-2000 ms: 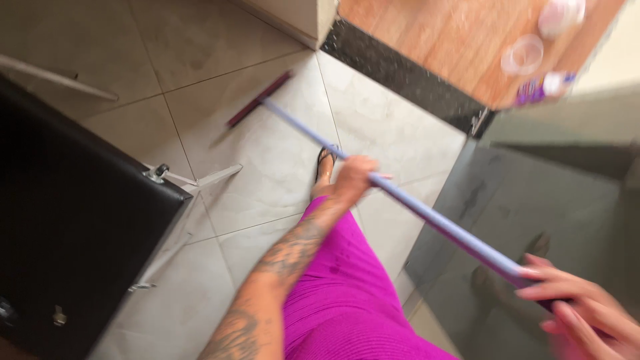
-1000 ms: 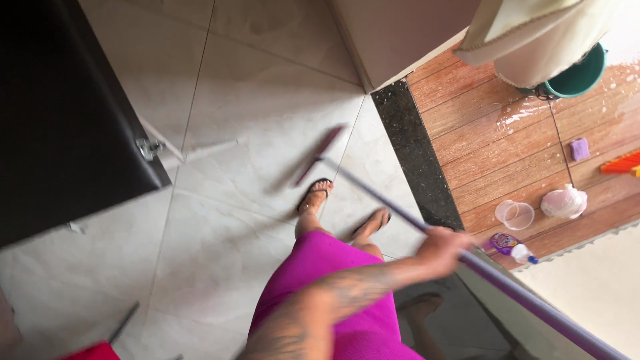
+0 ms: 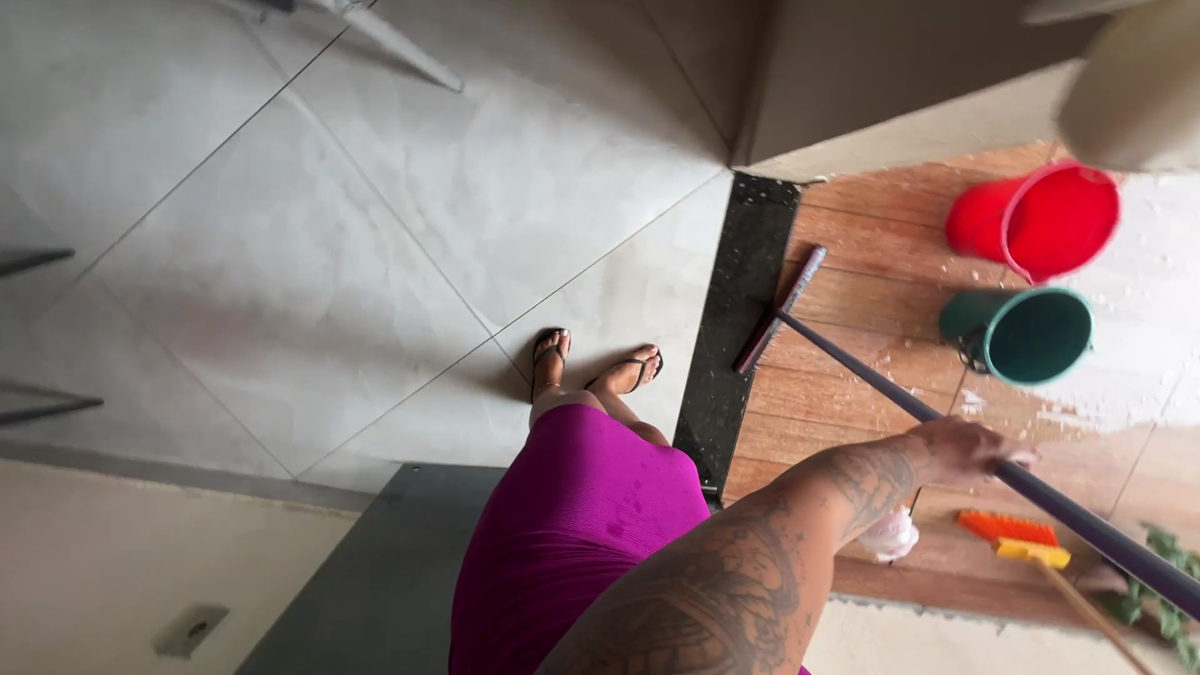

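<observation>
My left hand [image 3: 970, 448] grips the dark pole [image 3: 867, 375] of a floor squeegee. The squeegee head [image 3: 780, 309], long and maroon-purple, lies at the edge between the black speckled threshold [image 3: 741, 281] and the wood-look floor. The pole runs from the head down to the right edge of the view. My right hand is out of view. My tattooed left forearm crosses over the lower middle, above my magenta clothing. Both my feet, in black flip-flops, stand on the pale tiles just left of the threshold.
A red bucket [image 3: 1012, 220] and a green bucket [image 3: 1022, 333] stand on wet wood-look planks [image 3: 872, 225]. Nearer are a whitish bundle [image 3: 889, 536] and an orange-and-yellow broom [image 3: 1027, 541]. A wall corner [image 3: 872, 84] borders the threshold; furniture legs [image 3: 403, 47] reach in at upper left.
The squeegee head has gone from the pale tiles to the threshold and wood-look floor. Two seconds ago my right hand also held the pole; it is now out of view. The view has turned strongly.
</observation>
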